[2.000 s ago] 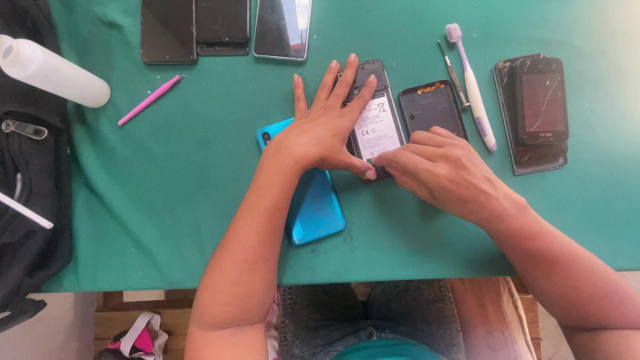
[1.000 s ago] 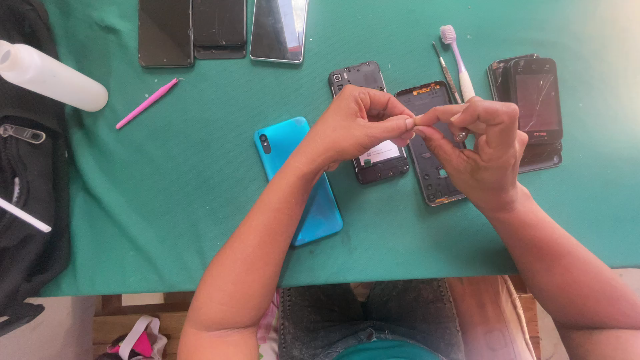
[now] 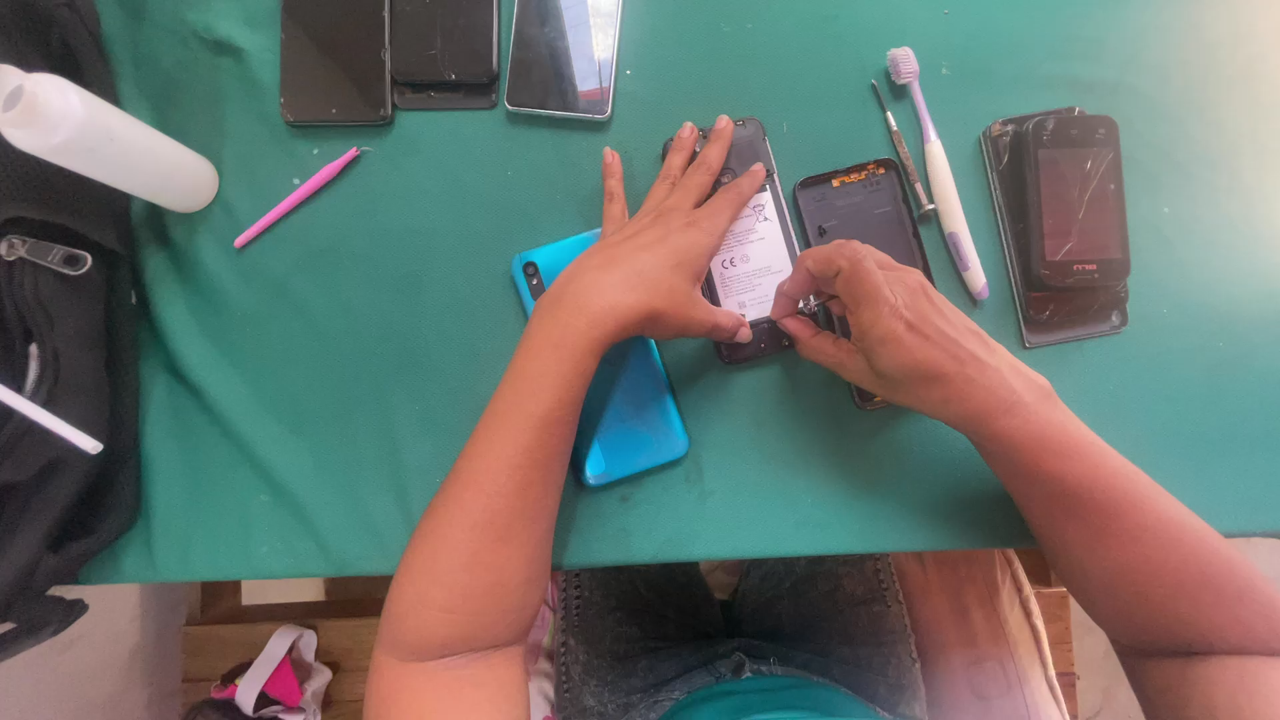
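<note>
An opened smartphone with its white-labelled battery (image 3: 752, 255) showing lies on the green cloth. My left hand (image 3: 665, 250) spreads over its left side, fingertips on the upper part and thumb near the lower edge. Thumb and index finger of my right hand (image 3: 870, 320) pinch a small metallic piece (image 3: 812, 303) at the battery's lower right corner; what it is cannot be made out. A detached black phone housing (image 3: 860, 215) lies partly beneath my right hand. The blue smartphone (image 3: 635, 420) sits partly beneath my left wrist.
A small screwdriver (image 3: 905, 160) and a toothbrush (image 3: 945, 190) lie right of the housing, with stacked phones (image 3: 1080, 210) beyond. Further phones (image 3: 335, 60) line the far side. At left are a pink pen-like tool (image 3: 297, 198), a white plastic bottle (image 3: 110, 140) and a black bag (image 3: 70, 320).
One second ago both hands met at their fingertips above the opened phone. Now my left hand lies spread on the phone, and my right hand has come down to its lower right edge.
</note>
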